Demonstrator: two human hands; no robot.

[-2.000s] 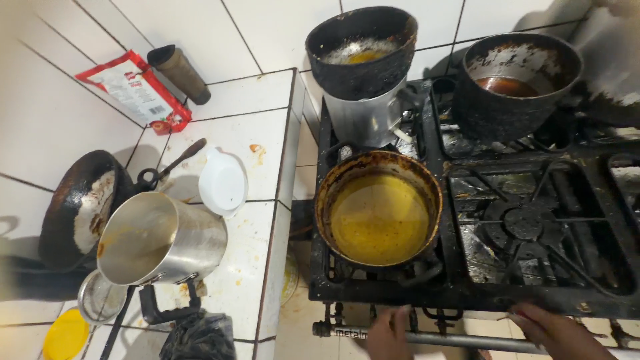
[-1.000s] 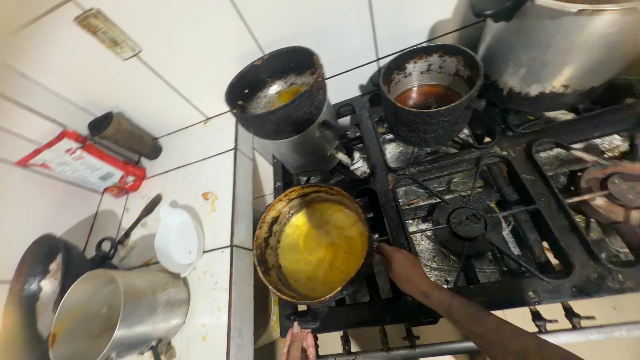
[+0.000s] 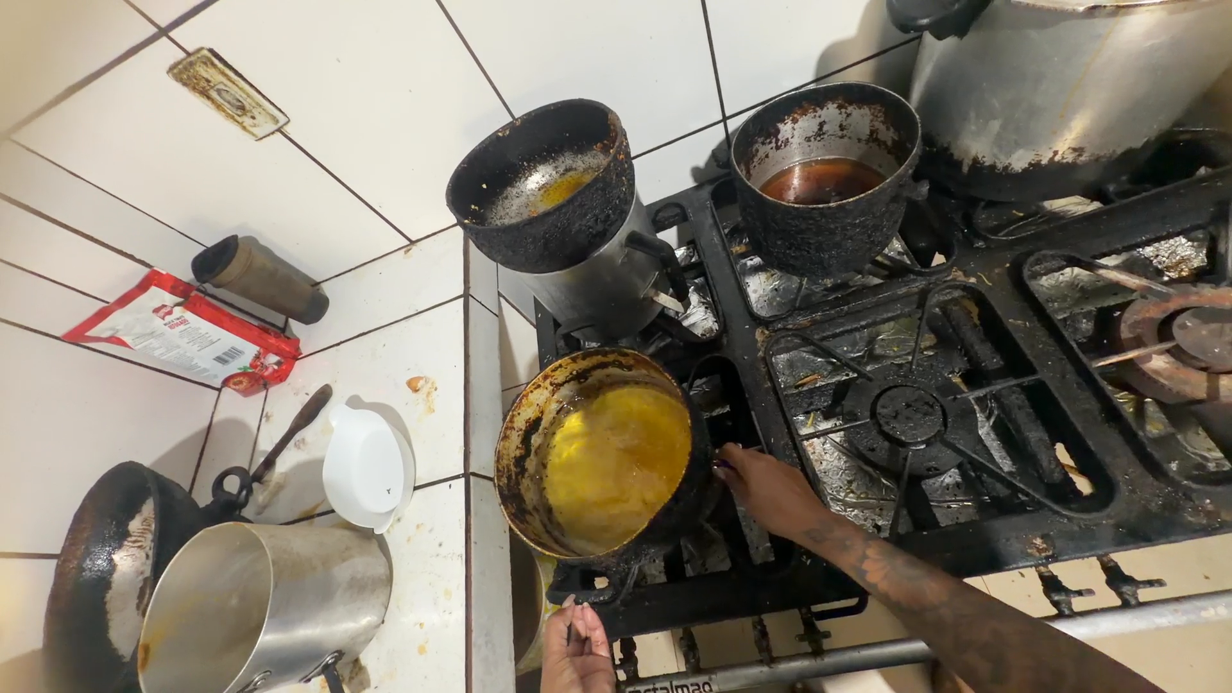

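Note:
A round, blackened pot (image 3: 616,452) of yellow liquid, probably oil, sits at the stove's front left. My right hand (image 3: 765,491) is against its right side, fingers bent in; the fingertips are partly hidden, so what they grip is unclear. My left hand (image 3: 577,650) is below the pot by the stove's front edge, fingertips drawn together near a dark handle (image 3: 587,577); whether it touches the handle is unclear. Behind stands a metal pot (image 3: 597,279) with a charred pan (image 3: 539,188) on top. A charred pot (image 3: 826,183) with dark reddish-brown liquid stands to its right.
The gas stove (image 3: 910,414) has black grates and front knobs. A large metal pot (image 3: 1049,87) stands at back right. On the tiled counter to the left are an aluminium pot (image 3: 318,597), a black pan (image 3: 106,568), a white plastic bowl (image 3: 368,467) and a red-and-white packet (image 3: 192,332).
My right hand has moved from the stove's front rail to the pot's right side. My left hand is now below the pot. The pot's handle has turned from lower right to the bottom.

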